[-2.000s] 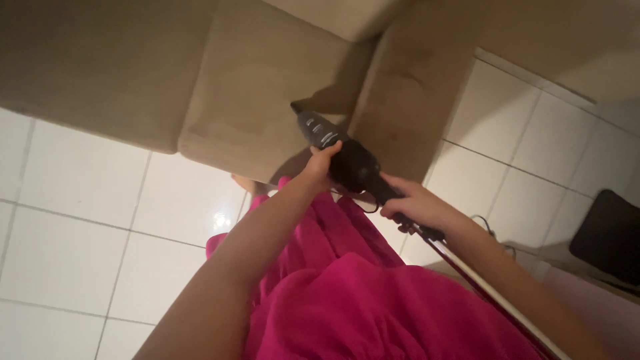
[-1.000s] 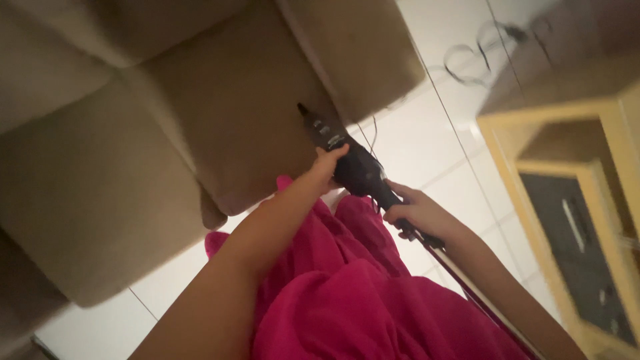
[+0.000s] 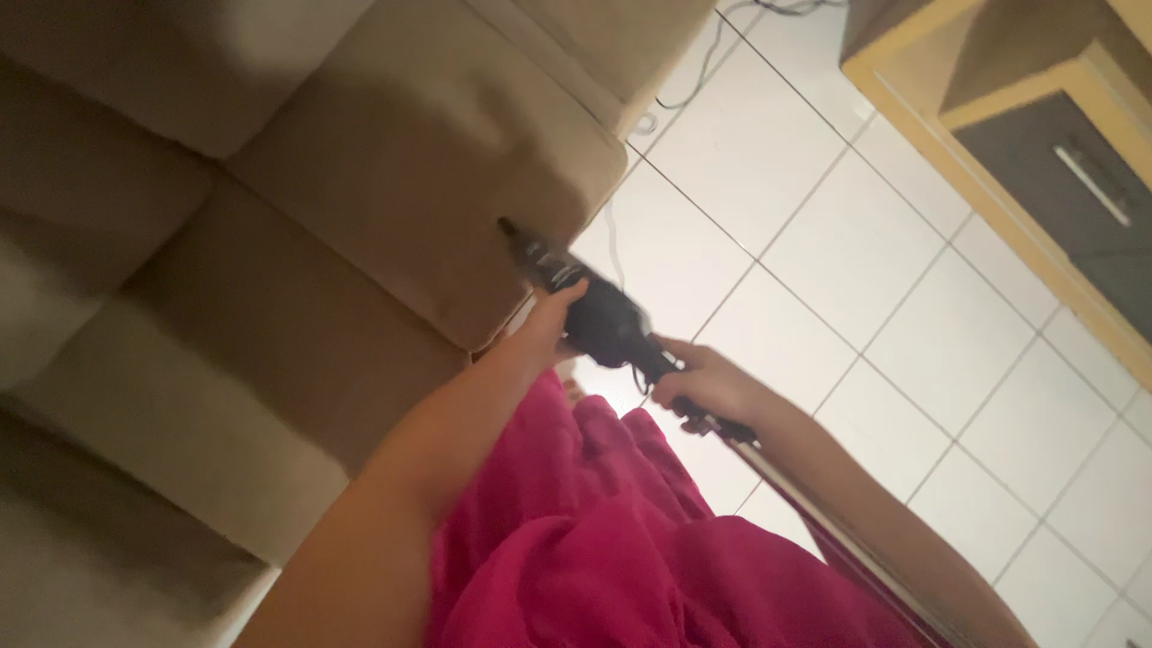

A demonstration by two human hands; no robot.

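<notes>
A black handheld vacuum cleaner [image 3: 607, 315] lies across both my hands, its narrow nozzle pointing up and left over the seat of a brown fabric sofa [image 3: 432, 162]. My left hand [image 3: 553, 319] grips its front part, with the thumb on top. Around the rear handle my right hand [image 3: 706, 382] is closed. From the handle end a thin pale tube or pole [image 3: 837, 540] runs down to the right beside my forearm. Blur hides whether the nozzle touches the cushion.
White floor tiles [image 3: 810, 270] lie right of the sofa. A wooden cabinet [image 3: 990, 180] with a dark drawer stands at the upper right. Thin cables [image 3: 702, 81] trail on the floor near the sofa's end. My pink garment [image 3: 612, 540] hangs below my hands.
The view has turned a lot, bringing the cabinet and more floor into sight. Both hands keep hold of the black device, whose nozzle stays over the sofa.
</notes>
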